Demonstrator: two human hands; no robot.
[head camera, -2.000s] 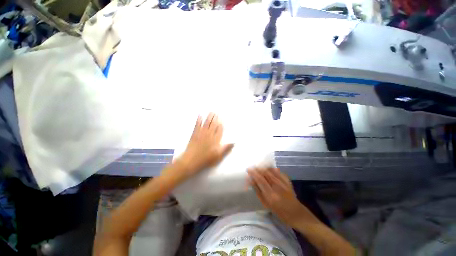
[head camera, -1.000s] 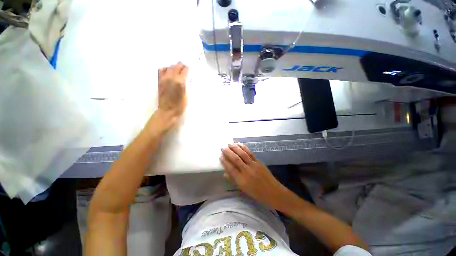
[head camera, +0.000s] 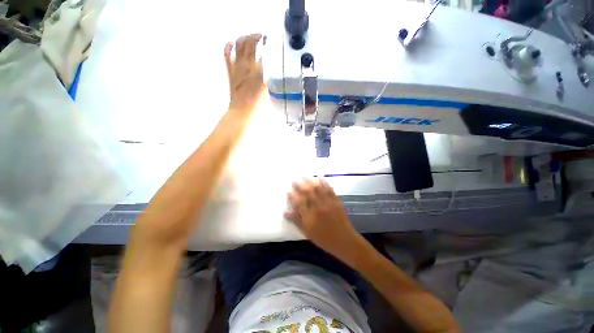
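A white fabric panel (head camera: 251, 195) lies on the white table left of the needle area and reaches over the table's near edge. Its outline is overexposed and merges with the table. My left hand (head camera: 246, 75) is on the far part, beside the machine head's left end, fingers apart. My right hand (head camera: 317, 207) rests on the panel's right side near the ruled edge; its fingertips are blurred and I cannot tell if they pinch the cloth. The sewing machine head (head camera: 404, 71) stands at the right, its presser foot area (head camera: 323, 143) under the left end.
A black smartphone (head camera: 409, 161) with a white cable lies right of the needle area. Pale cut pieces (head camera: 52, 156) hang over the table's left edge. The grey ruled edge (head camera: 391, 207) runs along the front. Grey cloth (head camera: 514, 273) lies at the lower right.
My left hand has moved farther away along the machine head's left side. The panel's near part has been drawn up from my lap onto the table. My right hand stays near the front edge.
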